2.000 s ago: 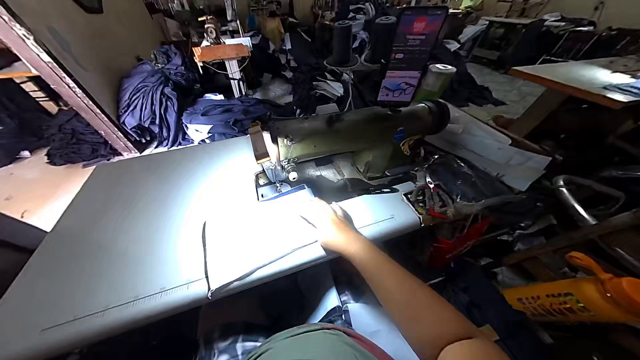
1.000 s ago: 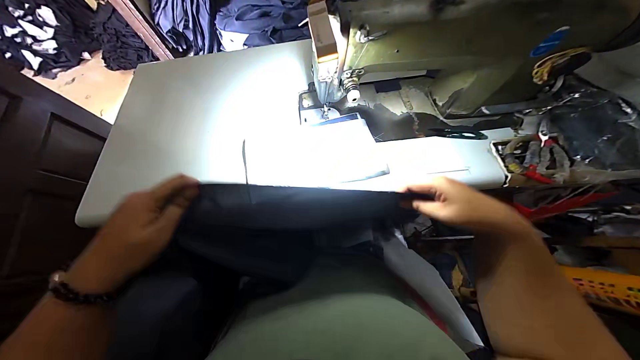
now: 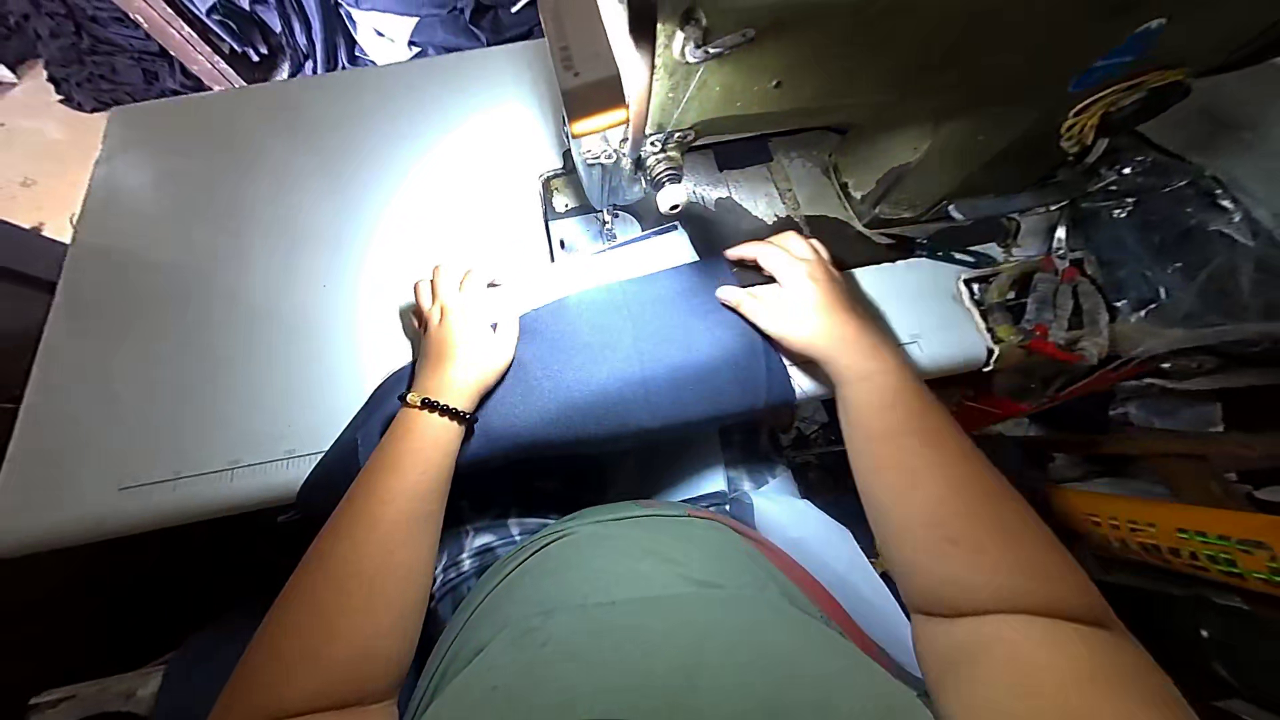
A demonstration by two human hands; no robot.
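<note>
Navy fabric (image 3: pixel 630 350) lies over the front edge of the sewing table (image 3: pixel 230 250) and hangs down toward my lap. A white strip (image 3: pixel 610 272) shows along its far edge, just in front of the presser foot (image 3: pixel 608 228) of a green industrial sewing machine (image 3: pixel 800 80). My left hand (image 3: pixel 465 325), with a beaded bracelet at the wrist, rests at the fabric's left edge, its fingers slightly bent. At the right edge, my right hand (image 3: pixel 790 295) has thumb and fingers apart beside the cloth; whether it pinches any of it cannot be told.
Tools with red parts (image 3: pixel 1050 310) lie in an opening at the table's right end, next to clear plastic (image 3: pixel 1150 250). An orange-yellow object (image 3: pixel 1170 530) bearing writing is at the lower right. Dark cloth piles (image 3: pixel 440 30) stand behind the table.
The navy fabric, held between both hands at the table's front edge a second ago, now lies farther forward, near the presser foot. Both hands have moved forward onto the table. The view is closer.
</note>
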